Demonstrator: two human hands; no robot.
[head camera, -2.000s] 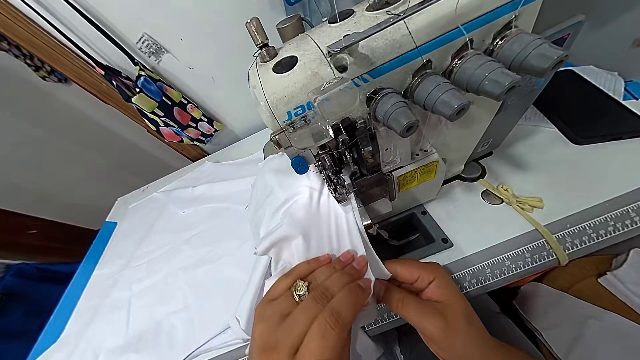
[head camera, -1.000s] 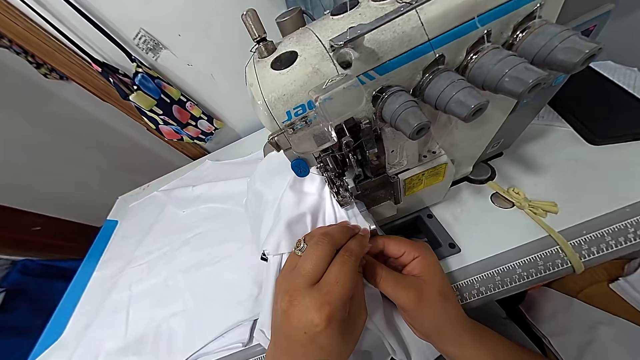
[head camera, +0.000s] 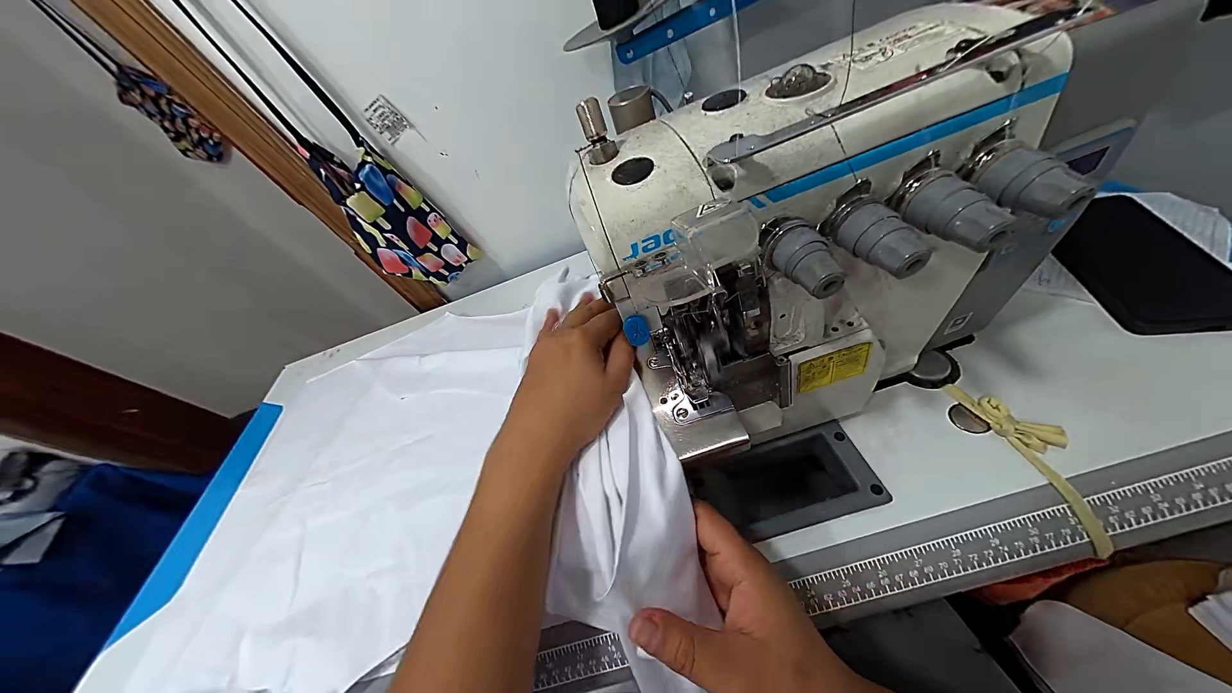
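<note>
White fabric (head camera: 346, 481) lies spread over the left of the sewing table, and a bunched part of it runs down beside the overlock sewing machine (head camera: 674, 183). My left hand (head camera: 577, 371) reaches up to the machine's left end and grips the bunched cloth there, its fingertips partly hidden in the folds. Lower down, near the table's front edge, my right hand (head camera: 746, 606) holds the hanging part of the cloth between thumb and fingers. The presser foot and metal plate (head camera: 703, 414) show uncovered to the right of the cloth.
A yellow fabric strip (head camera: 1035, 433) is tied at the table's right, over the measuring tape (head camera: 962, 558) on the front edge. A black flat object (head camera: 1145, 260) lies at the far right. A patterned cloth pouch (head camera: 395, 217) hangs behind; blue fabric (head camera: 106, 539) is at the lower left.
My left hand has moved from in front of the presser foot up to the machine's left side. The cloth has come away from the foot. My right hand is lower and separate from my left.
</note>
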